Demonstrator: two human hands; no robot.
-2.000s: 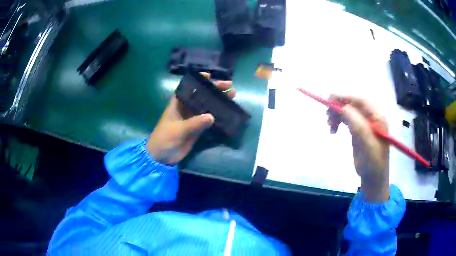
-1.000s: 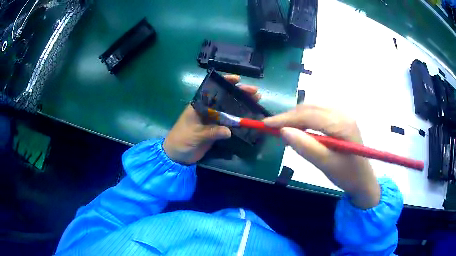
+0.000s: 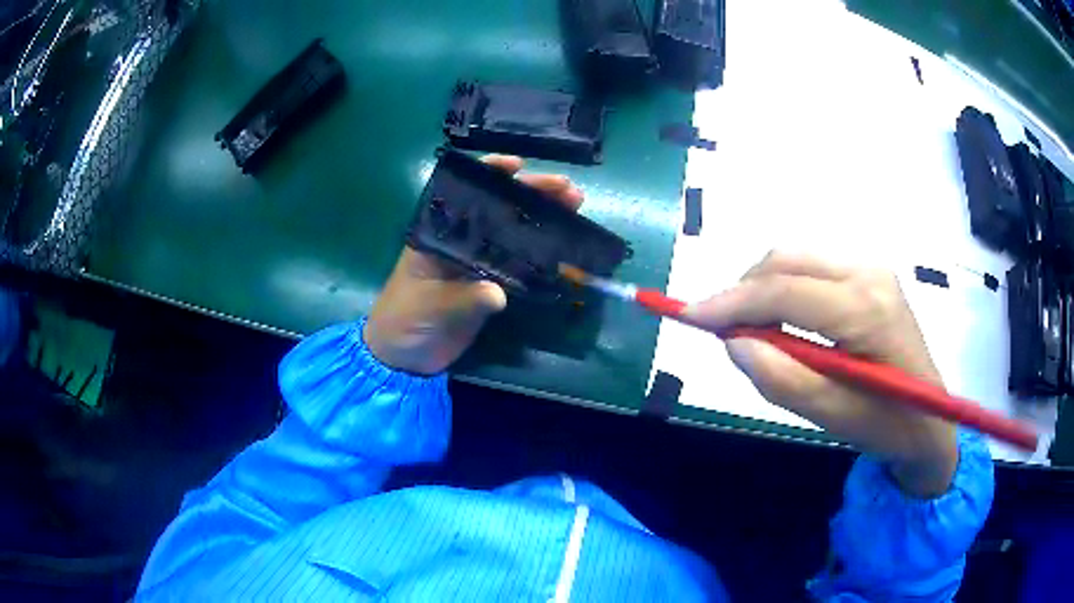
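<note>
My left hand (image 3: 436, 309) holds a black plastic housing (image 3: 501, 230), tilted with its open inner side facing up, thumb on the near edge and fingertips behind the far edge. My right hand (image 3: 830, 342) grips a red-handled paint brush (image 3: 872, 375). The brush's orange-brown bristles are at the right part of the housing, by its near edge; the tip is slightly blurred, and I cannot tell if it touches.
A black housing (image 3: 526, 120) lies on the green mat (image 3: 236, 253) beyond my left hand, with two black units (image 3: 689, 41) behind it. A narrow black shell (image 3: 283, 104) lies left. Several black parts (image 3: 989, 177) lie at the right of the white sheet (image 3: 813, 153).
Since two seconds ago, the brush has come from over the white sheet to the housing. Since one second ago, its bristles have moved from the housing's left end to its right part.
</note>
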